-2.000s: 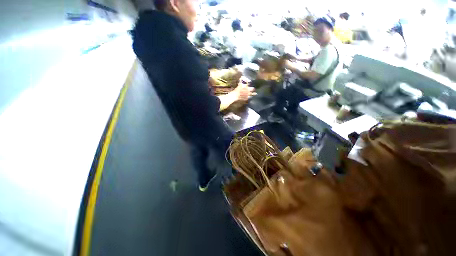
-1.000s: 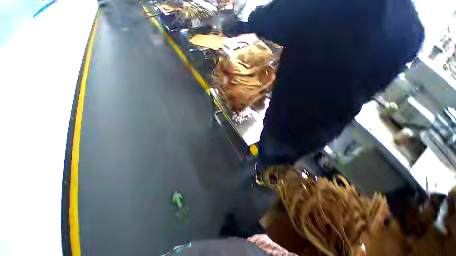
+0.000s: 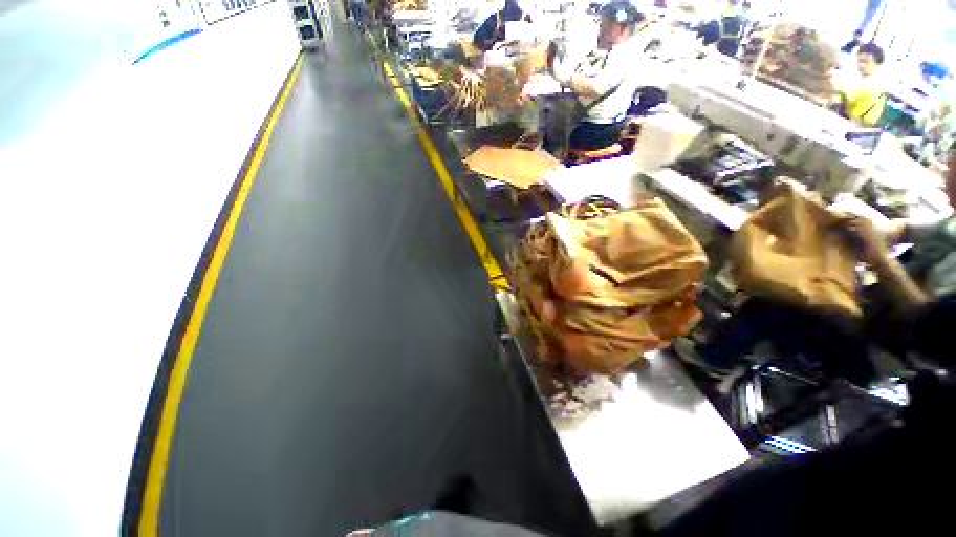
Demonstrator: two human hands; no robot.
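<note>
Neither of my hands shows in the head view. Nearest in front of me, to the right, a pile of tan-brown bag parts [image 3: 629, 278] with thin straps hanging at its left side lies on a white tabletop [image 3: 655, 441]. A strip of my grey apron [image 3: 461, 524] shows at the bottom edge. The picture is partly blurred.
A grey aisle [image 3: 335, 273] with yellow edge lines runs ahead. A seated worker at right handles a brown bag part [image 3: 802, 246]. Another person [image 3: 610, 79] sits farther back. A dark shape [image 3: 839, 482] fills the lower right corner. A white wall is at left.
The person in dark clothing no longer blocks the middle. The brown heap near the bottom right has left the picture. The aisle and the pile on the white table now show more fully.
</note>
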